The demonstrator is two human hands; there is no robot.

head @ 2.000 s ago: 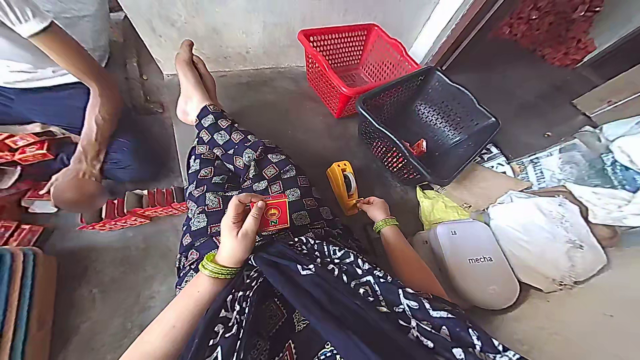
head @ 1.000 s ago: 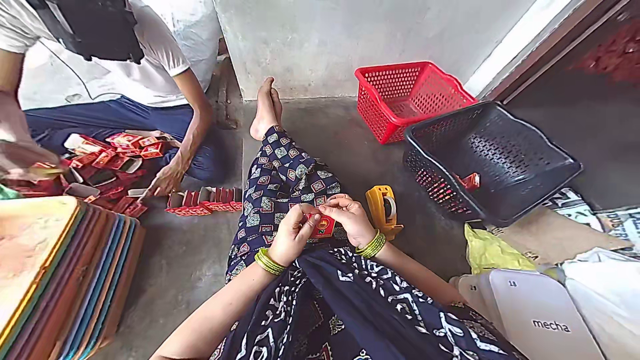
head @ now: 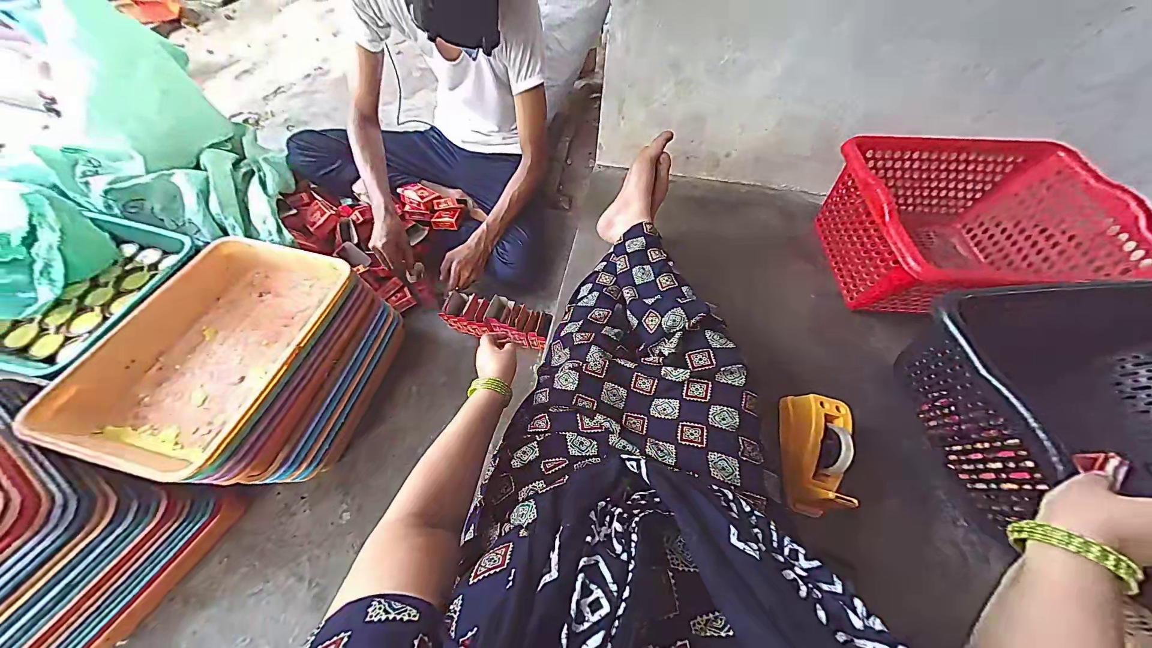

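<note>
My left hand [head: 496, 357] reaches to the near side of a row of small red cardboard boxes [head: 495, 321] standing on the floor; its fingertips touch one of them, and whether they grip it is not clear. At the right, my right hand [head: 1093, 508] is over the near side of the black plastic basket [head: 999, 378], with a small red box [head: 1102, 465] at its fingers. A yellow tape dispenser [head: 814, 454] with a roll of tape lies on the floor beside my leg.
A red plastic basket [head: 990, 216] stands behind the black one. Across from me a person [head: 450, 117] sits handling a pile of red boxes [head: 360, 225]. Stacked plastic trays [head: 207, 351] and a green tray of round pieces [head: 90, 306] are at the left.
My hands were together on a red box over my lap; now they are apart, the left at the row of boxes and the right at the black basket. The view has turned left.
</note>
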